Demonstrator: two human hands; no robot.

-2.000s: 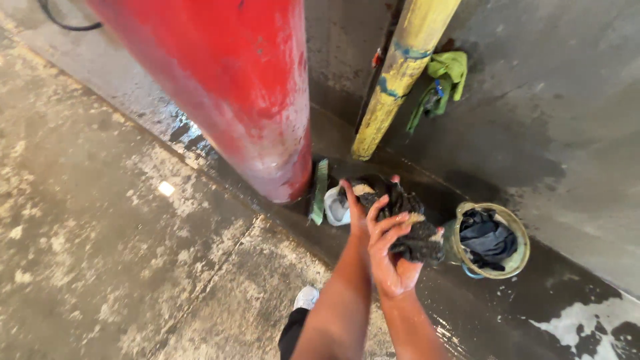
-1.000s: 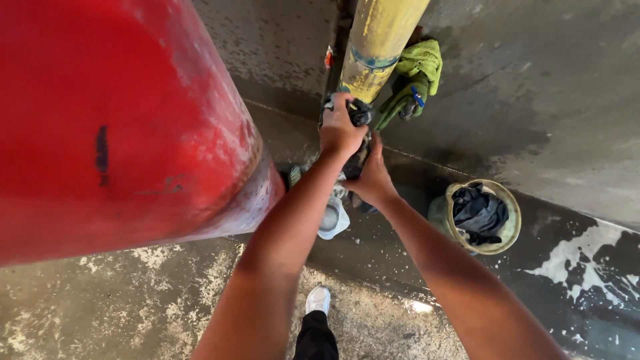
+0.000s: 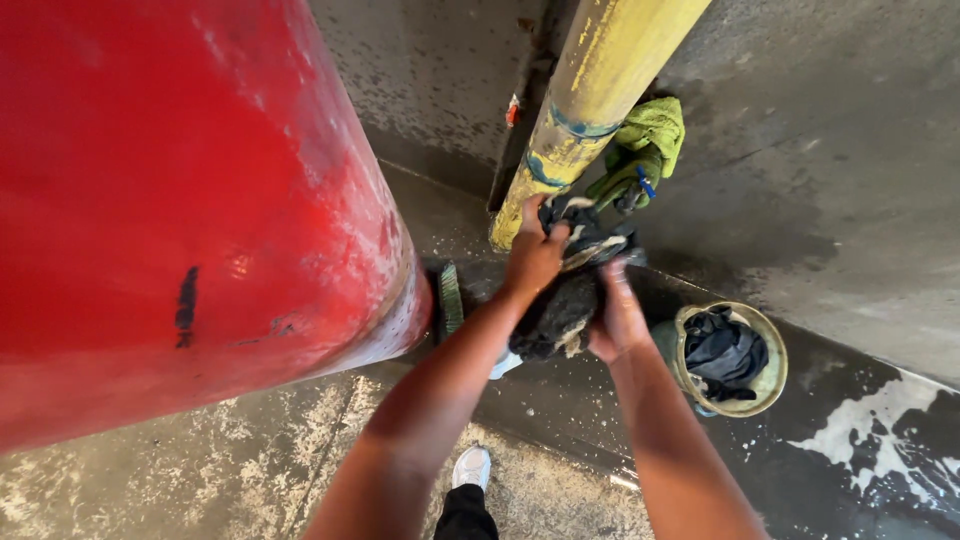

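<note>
A bunched, wet-looking dark cloth [image 3: 562,315] with pale streaks hangs between both hands, beside the lower end of a yellow pole [image 3: 581,97]. My left hand [image 3: 538,251] grips its upper part, fingers curled round it. On the cloth's right side my right hand [image 3: 619,311] holds it, slightly blurred. Just above the hands, a green cloth [image 3: 652,135] hangs near a tap with a blue handle [image 3: 646,182] by the wall. To the right of my right hand stands a bucket [image 3: 776,375] with dark cloth [image 3: 724,349] inside. A pale object below the held cloth is mostly hidden.
A large red cylindrical object [image 3: 187,187] fills the left side. Near its base lies a green-bristled brush [image 3: 451,298]. A concrete wall [image 3: 825,172] rises at the right. White liquid [image 3: 862,431] is splashed on the wet floor. A white shoe [image 3: 472,466] shows below.
The dark cloth, largely covered by my hands at the pole's foot one second ago, now hangs in plain view between them. My hands have moved to the right of the pole. The view has shifted.
</note>
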